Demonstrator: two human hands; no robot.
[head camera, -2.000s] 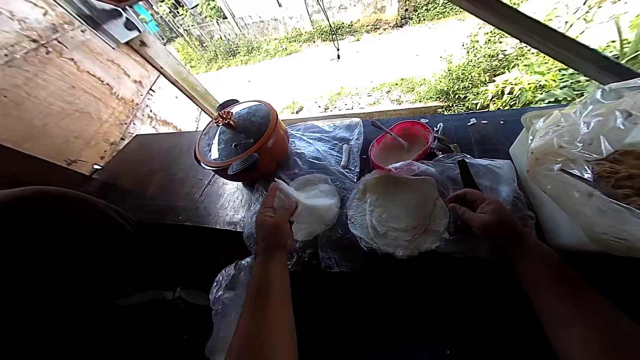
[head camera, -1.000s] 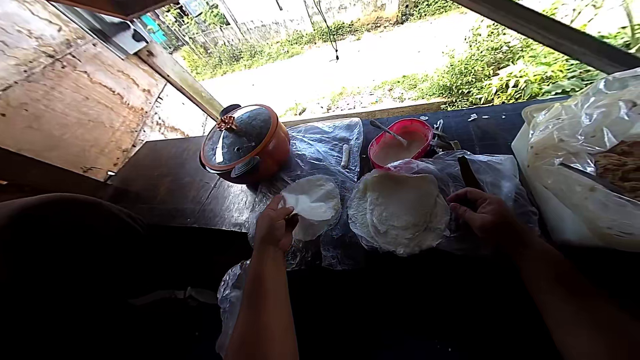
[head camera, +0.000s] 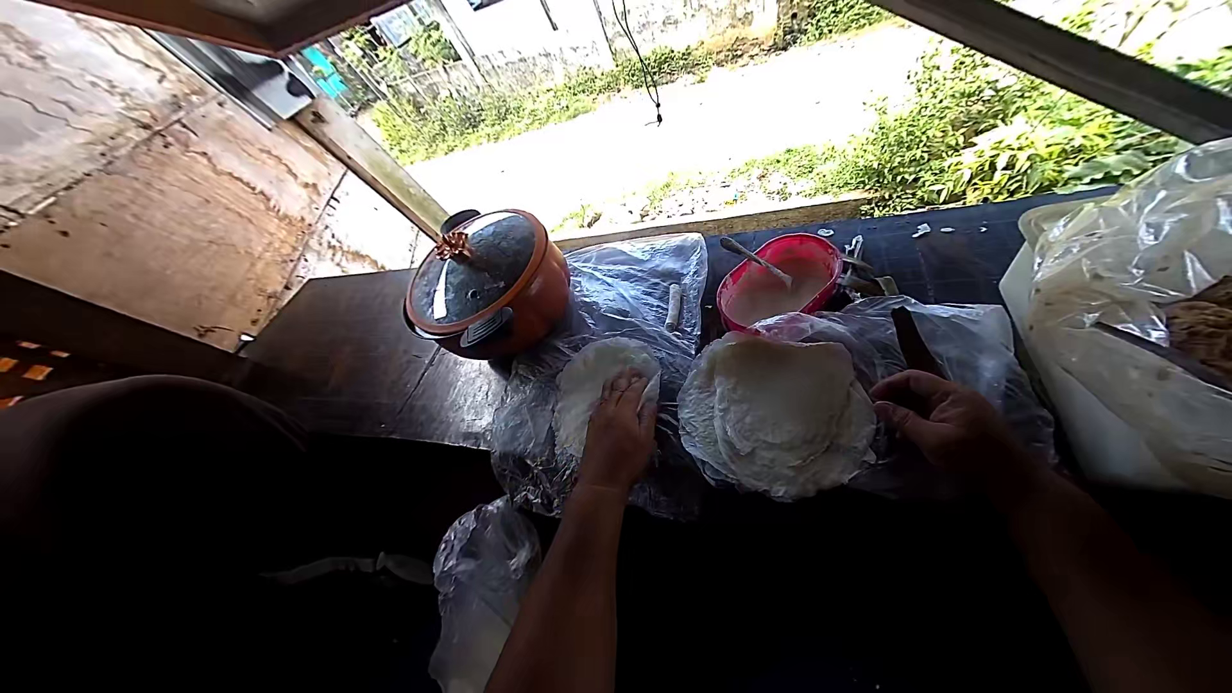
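My left hand (head camera: 621, 428) lies palm down, fingers on a thin round white wrapper sheet (head camera: 589, 380) spread over plastic film. To its right a stack of similar round wrapper sheets (head camera: 780, 414) rests on plastic. My right hand (head camera: 929, 414) is at the stack's right edge, thumb and forefinger brought together; whether they pinch a sheet's edge cannot be told. Just above that hand lies a dark flat blade or handle (head camera: 912, 342). Behind the stack stands a red bowl (head camera: 830, 252) of pale paste with a spoon (head camera: 756, 260) in it. A small whitish roll (head camera: 674, 308) lies on the film.
An orange lidded pot (head camera: 525, 298) stands back left on the dark table (head camera: 356, 337). At the right is a large container (head camera: 1078, 385) with clear plastic and brown food. A plastic bag (head camera: 486, 587) hangs at the front edge. A wooden ledge (head camera: 770, 217) runs along the back.
My left hand held up a whitish piece over the round sheet; now it lies flat on that sheet. My right hand has stayed beside the stack.
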